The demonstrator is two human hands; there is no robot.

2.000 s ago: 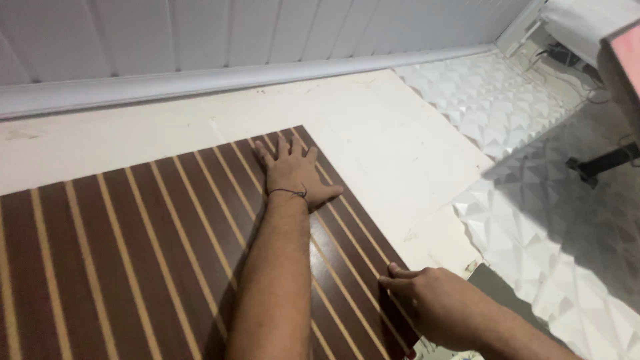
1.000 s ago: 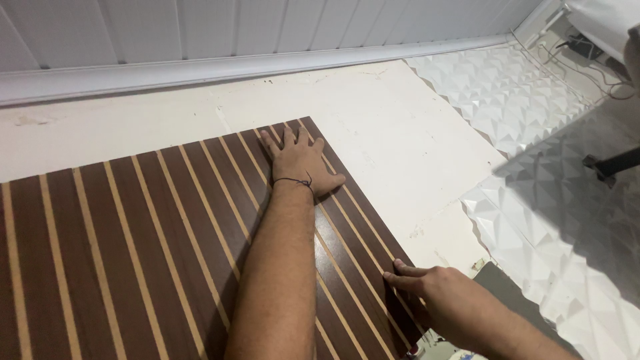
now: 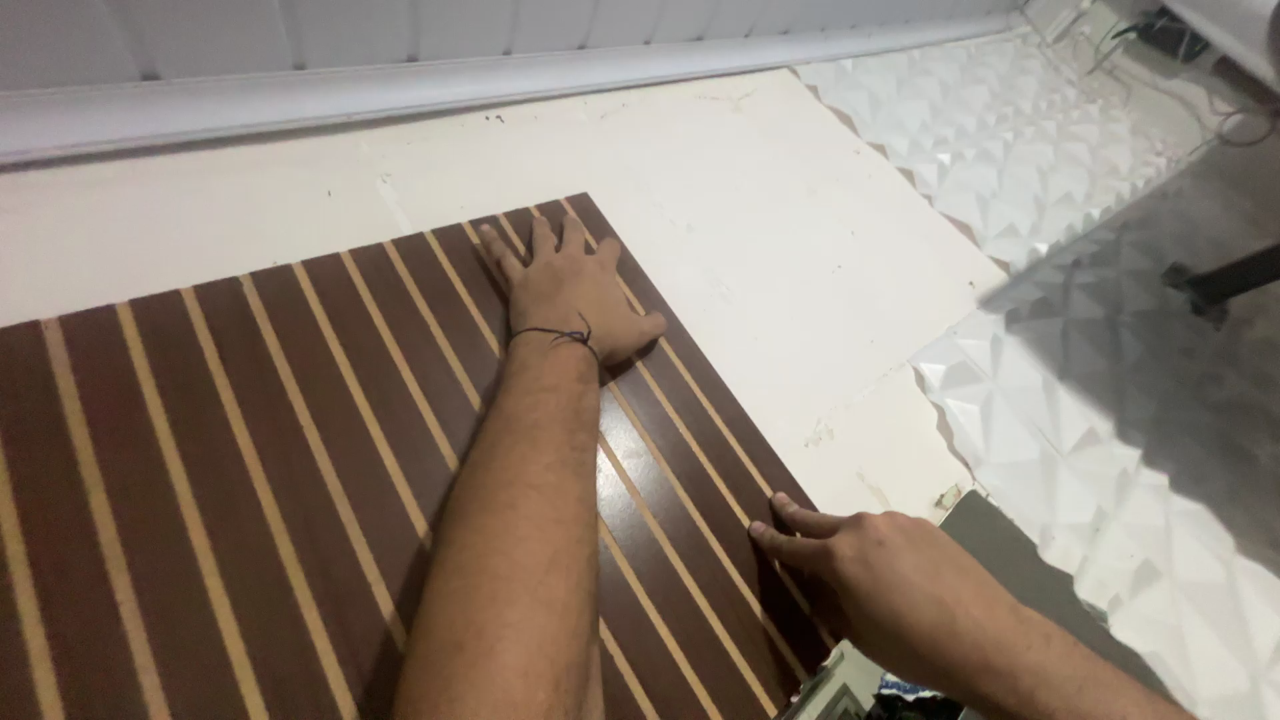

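Observation:
A dark brown panel with light wood-coloured stripes (image 3: 330, 430) lies against a white surface. Near its far right corner my left hand (image 3: 572, 290) rests flat on it, palm down and fingers spread, with a dark cord round the wrist. Lower down, my right hand (image 3: 865, 560) is at the panel's right edge. Two of its fingertips lie on the striped face, while its other fingers are hidden below or behind the hand, so whether they grip the edge does not show.
The white surface (image 3: 740, 230) extends past the panel up to a pale moulding (image 3: 400, 100) under grey ribbed panelling (image 3: 450, 30). White faceted 3D panels (image 3: 1040, 430) are at the right, with a dark metal bar (image 3: 1235, 280) beyond. A grey flat piece (image 3: 1020, 570) sits behind my right forearm.

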